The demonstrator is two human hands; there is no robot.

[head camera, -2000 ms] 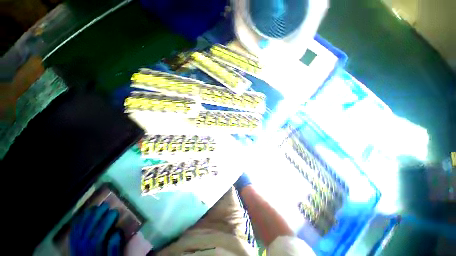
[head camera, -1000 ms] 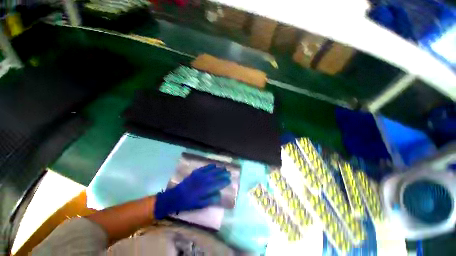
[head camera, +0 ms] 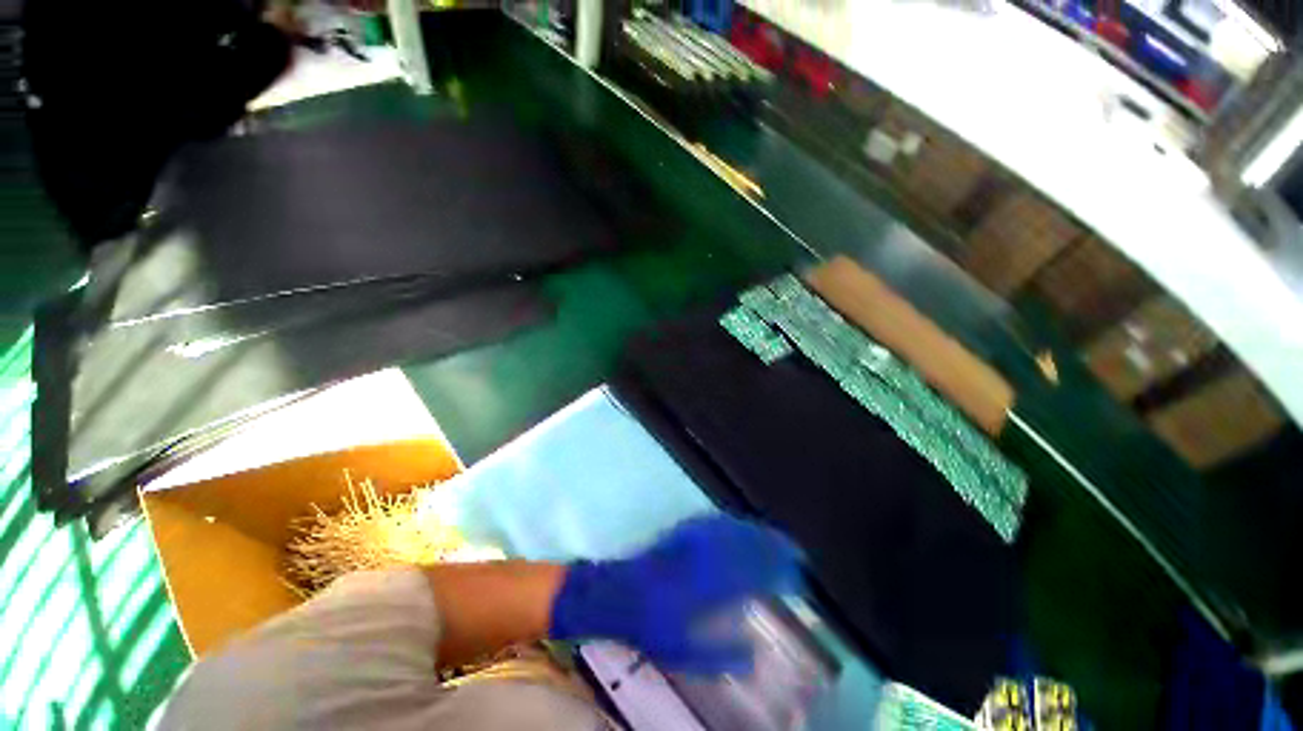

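My left hand [head camera: 686, 593], in a blue glove and blurred, reaches in from the lower left over the upper left part of the shiny grey metal plate [head camera: 765, 678]. Its fingers are not clear, and I cannot tell whether it holds anything. The plate lies on a light blue sheet [head camera: 586, 479] at the bottom. Green board strips [head camera: 893, 393] lie in rows at the far edge of the black foam [head camera: 857, 507]. Yellow-black component strips [head camera: 1029, 703] and part of a green strip [head camera: 915, 710] are cut off by the bottom edge. My right hand is not in view.
An open box [head camera: 215, 550] with thin pale sticks [head camera: 372, 536] stands at the lower left. Large black sheets [head camera: 386, 214] lie beyond it. A brown cardboard piece [head camera: 915, 343] lies behind the green strips. Cartons [head camera: 1029, 243] stand farther back. A dark-clothed person [head camera: 136, 100] is at upper left.
The view has swung left, bringing in more of the stick box and black sheets. The fan has left the picture and most yellow-black strips too. My left hand stays at the plate, now nearer its far left side.
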